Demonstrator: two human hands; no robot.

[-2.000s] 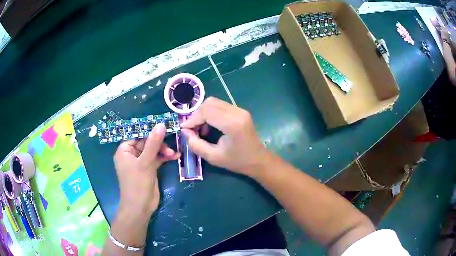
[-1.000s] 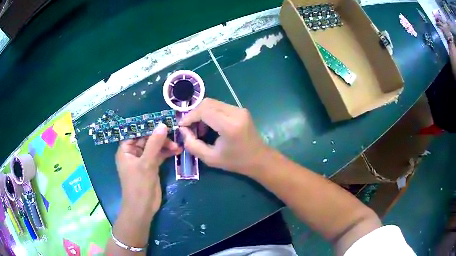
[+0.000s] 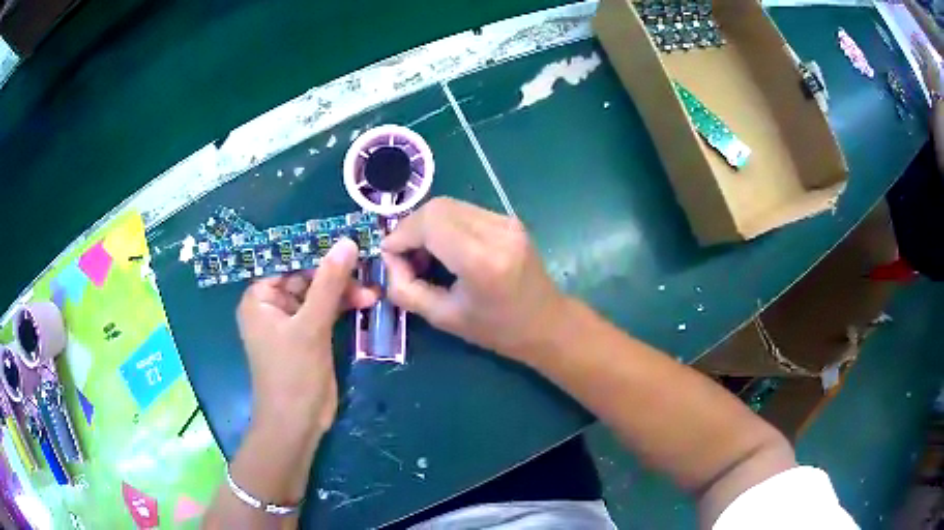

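A pale pink handheld fan body (image 3: pixel 389 171) lies on the dark green bench, round head up, open handle towards me. A grey-blue battery (image 3: pixel 382 323) shows in the handle. My left hand (image 3: pixel 300 311) grips the circuit board strip (image 3: pixel 279 248) between thumb and fingers, its right end over the top of the handle. My right hand (image 3: pixel 466 269) has thumb and fingertips pinched together at that end, just below the fan head. What lies between the right fingertips is too small to tell. Another small piece of board lies behind the strip's left part.
An open cardboard box (image 3: pixel 766 197) at upper right holds board strips (image 3: pixel 680 25) and a green board piece (image 3: pixel 712 126). A printed sheet (image 3: pixel 114 383) at left carries fans (image 3: pixel 39 333). The conveyor belt (image 3: pixel 259 62) runs beyond the pale edge. Part of a person shows at far right.
The strip and fan head sit slightly higher in the picture, and the box has shifted right and up. Both hands keep nearly the same hold at the top of the handle.
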